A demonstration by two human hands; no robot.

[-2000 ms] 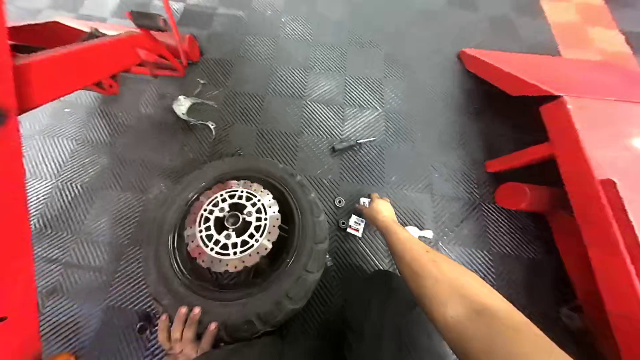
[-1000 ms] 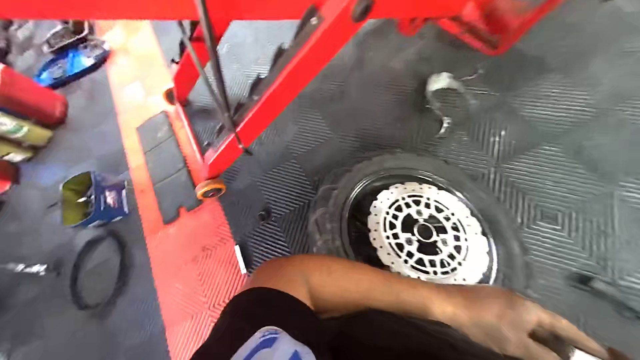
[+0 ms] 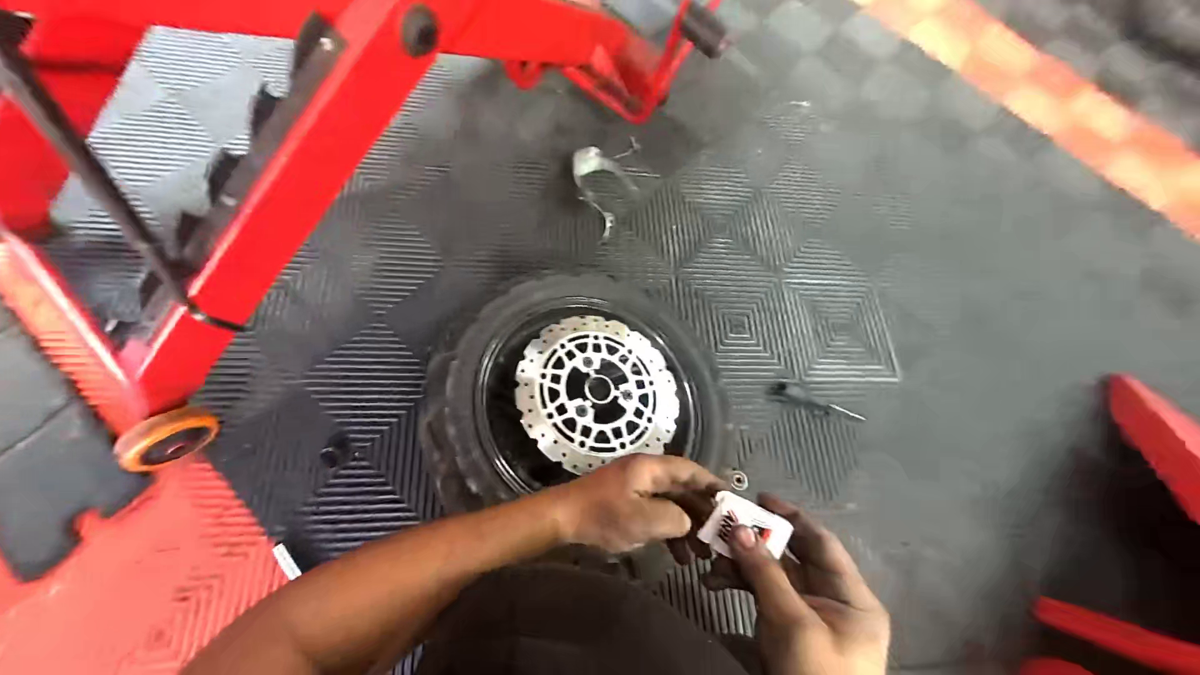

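Observation:
A small white box (image 3: 746,525) with red and black print is in my right hand (image 3: 811,586), my thumb pressed on its face. My left hand (image 3: 637,502) touches the box's left end with bent fingers, just in front of the wheel. The wheel with its black tire (image 3: 469,375) lies flat on the floor, a perforated brake disc (image 3: 536,384) facing up on it. A small ring-shaped bearing (image 3: 739,480) lies on the floor just beyond the box. Farther right of the tire is a screwdriver (image 3: 814,401) with a dark handle.
A red metal lift frame (image 3: 291,187) with an orange caster (image 3: 167,439) stands at the left. Beyond the wheel lies a curved metal bracket (image 3: 600,178). A small dark cylindrical part (image 3: 336,450) is left of the tire. More red metal beams (image 3: 1158,445) are at the right edge.
My left hand, on the tire two seconds ago, is now at the white box. My right hand, earlier reaching to the floor beside the small parts, now holds the box up. The view has swung about.

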